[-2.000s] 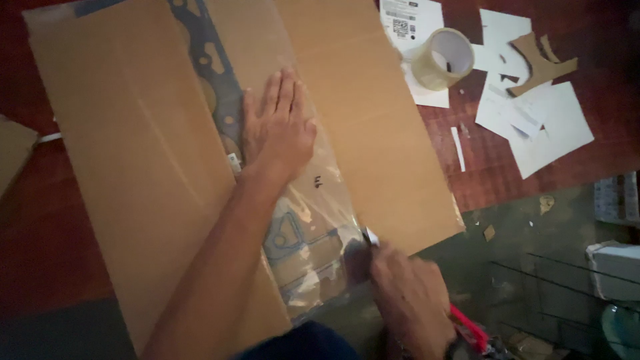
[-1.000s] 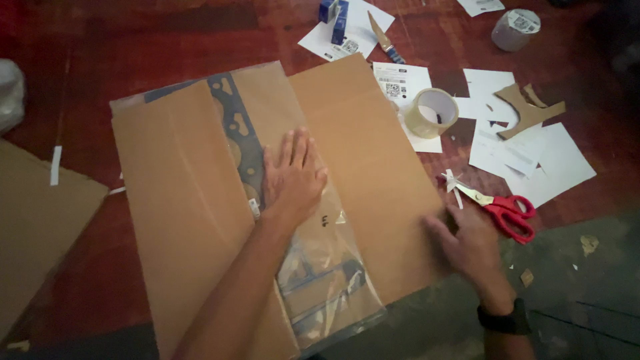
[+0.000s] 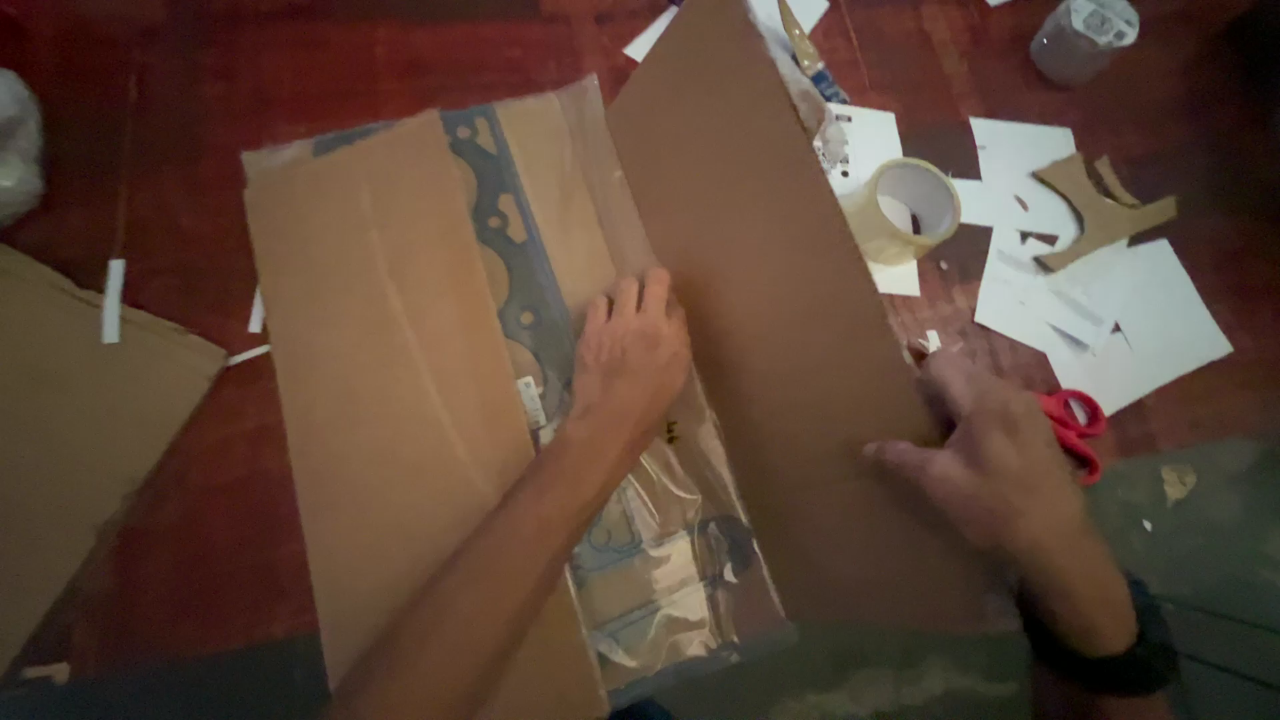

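Note:
My left hand presses, fingers bent, on the clear plastic bag near its right edge. Inside the bag lie a dark gasket and other flat gasket parts, partly covered by a brown cardboard flap on the left. At the right, a second cardboard flap stands tilted up from the table. My right hand is at that flap's outer edge, thumb on its near face and the other fingers partly hidden behind it. Red-handled scissors lie just beyond my right hand, their blades hidden.
A roll of clear tape stands on white paper. Cut paper sheets and a cardboard scrap lie at the right. A knife and a clear container are farther back. Another cardboard piece lies left. The table's edge runs along the near side.
The scissors were in my right hand's area at first, then lay on the table. My right hand has since lifted the right cardboard flap, which lay flat before. My left fingers have bent.

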